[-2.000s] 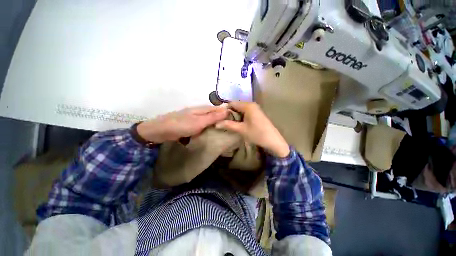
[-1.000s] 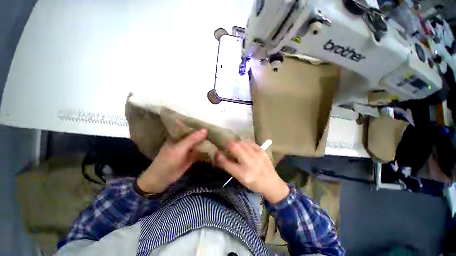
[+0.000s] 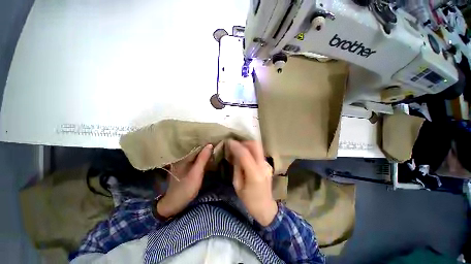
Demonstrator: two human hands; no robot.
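A tan cloth piece lies over the table's front edge, with a frayed lower edge and a loose thread end at its left. My left hand holds the cloth near the lap, thumb on top. My right hand is beside it, slightly blurred, with bent fingers pinching the cloth's folded edge. The fingertips of both hands are close together and partly hidden by cloth. The white tool seen earlier does not show clearly now.
The sewing machine stands at the upper right, its presser foot lit violet. A larger tan panel lies under its arm. Small cut pieces rest at the table's right end. Tan cloth hangs at lower left, more at lower right.
The cloth has been turned and spread out to the left over the table edge. My hands have drawn closer together on it. The white pointed tool by my right hand has gone from clear view.
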